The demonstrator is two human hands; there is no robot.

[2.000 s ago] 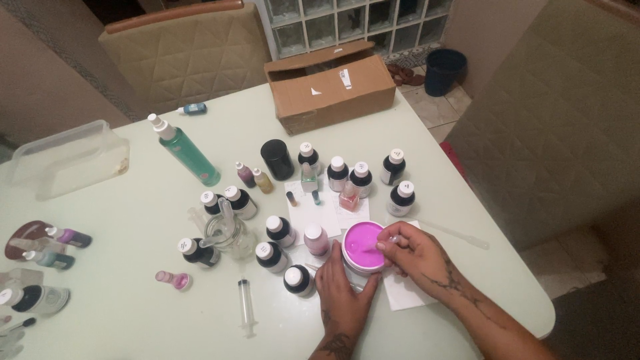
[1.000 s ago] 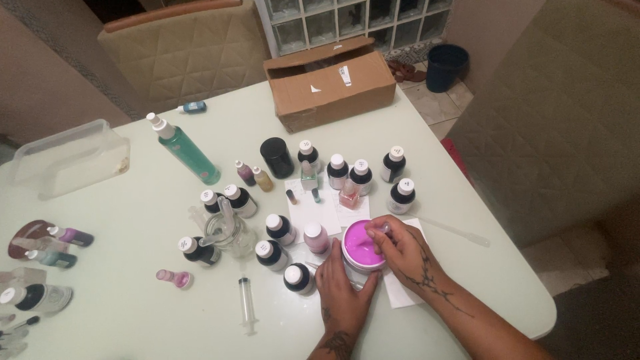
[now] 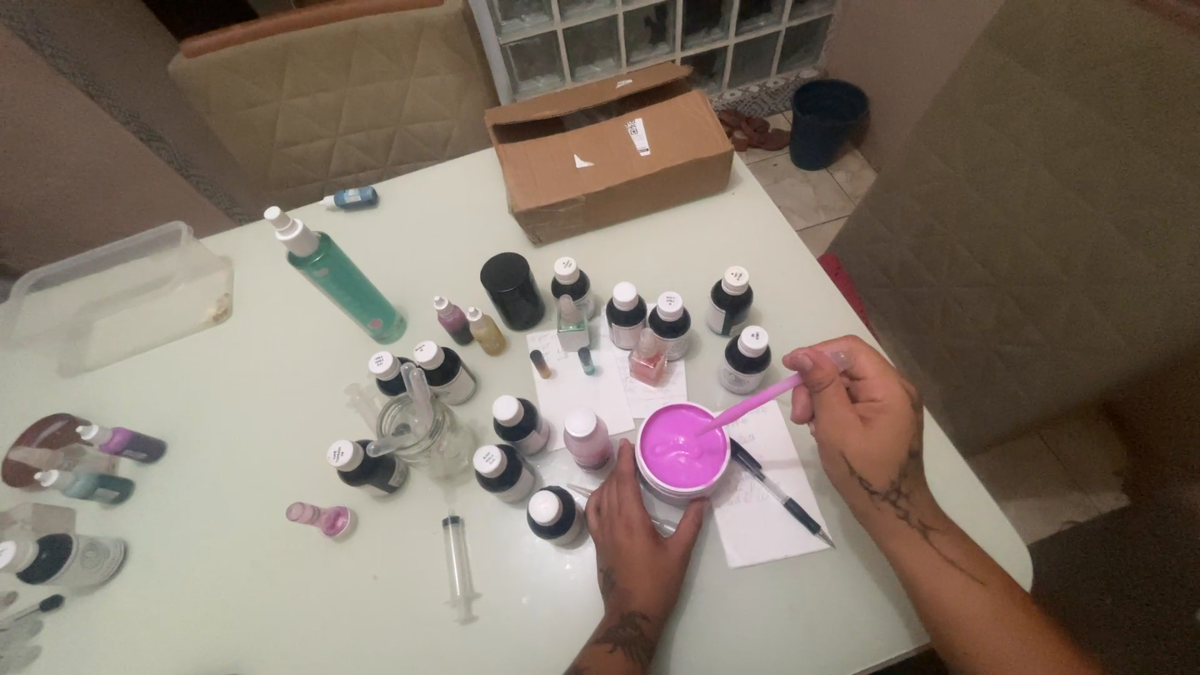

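Note:
A round white jar (image 3: 682, 452) full of bright pink-purple, creamy liquid stands near the table's front right. My left hand (image 3: 641, 525) holds its lower side between thumb and fingers. My right hand (image 3: 855, 412), right of the jar, grips the upper end of a stirring stick (image 3: 757, 401) coated in the pink liquid; its lower end rests in the liquid. Beside the jar on the left is a pink bottle with a white cap (image 3: 587, 439). A black pen (image 3: 783, 495) lies on a white paper (image 3: 771, 534) between jar and right forearm.
Several dark bottles with white caps (image 3: 555, 516) surround the jar. A glass jar with pipettes (image 3: 441, 450), a syringe (image 3: 458, 562) and a green spray bottle (image 3: 347, 286) are to the left. A cardboard box (image 3: 614, 173) sits at the back edge.
My right hand has moved right and raised the upper end of the stick away from the jar, so more of the stick and the pen now show. My left hand stays at the jar.

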